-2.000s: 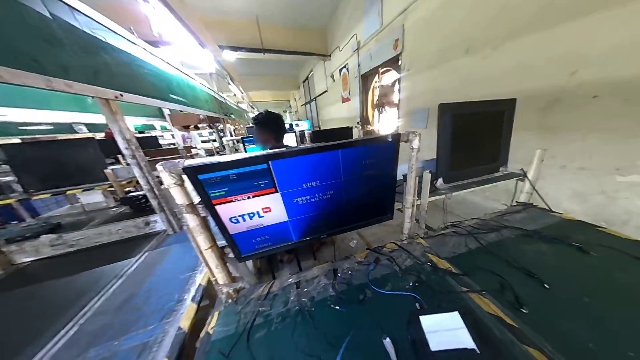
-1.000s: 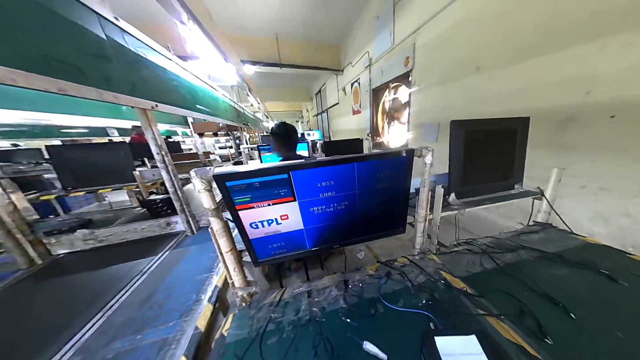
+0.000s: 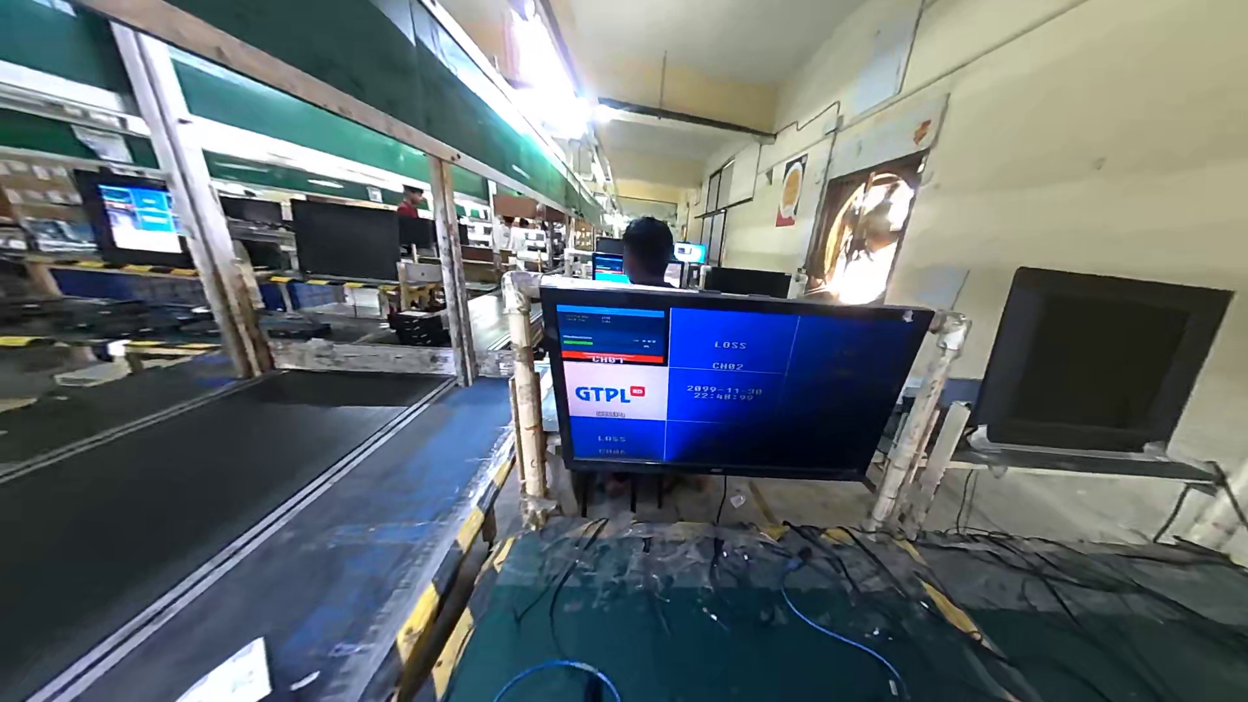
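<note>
Neither my left hand nor my right hand shows in the head view. In front of me a flat-screen monitor [image 3: 731,385] with a lit blue, divided picture stands between two tape-wrapped posts. Below it is a green-topped workbench [image 3: 702,634], with black cables [image 3: 558,585] and a blue cable [image 3: 843,634] lying on it. At the lower left a white sheet [image 3: 234,673] rests at the edge of the conveyor line, cut off by the frame.
A dark conveyor belt [image 3: 244,468] runs along the left beside a yellow-and-black striped edge [image 3: 429,604]. A dark panel [image 3: 1102,361] stands on a shelf at the right. Beyond the monitor sits a person [image 3: 648,249]. Several other screens stand farther back.
The view has swung left, bringing more of the conveyor and a lit screen at the far left into sight. The monitor still stands between its posts.
</note>
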